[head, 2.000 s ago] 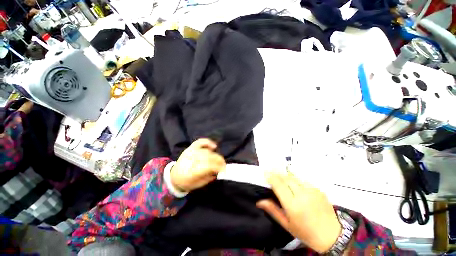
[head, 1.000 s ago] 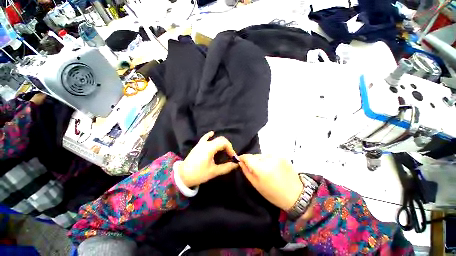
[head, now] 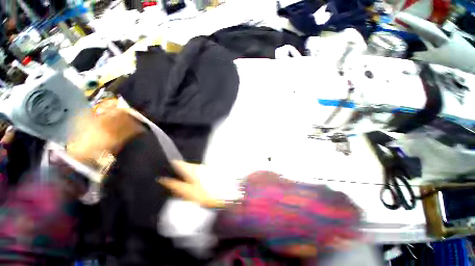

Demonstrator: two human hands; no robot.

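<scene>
The black garment piece is bunched at the lower left, with a flat part behind it on the white table. A white band runs along the cloth edge. My left hand, strongly blurred, is closed on the raised black cloth at the left. My right hand is at the cloth's right side, fingers pointing left and partly spread near the end of the white band. Blur hides whether it grips anything.
The sewing machine head is at the right, with a black strip over it. Black-handled scissors lie in front of it. A neighbouring machine's grey motor end is at the left. Navy pieces lie behind, and a brown-edged tray is far right.
Both hands have moved left and separated. The near black cloth has been raised and shifted left, with its white band now showing. The camera view has turned.
</scene>
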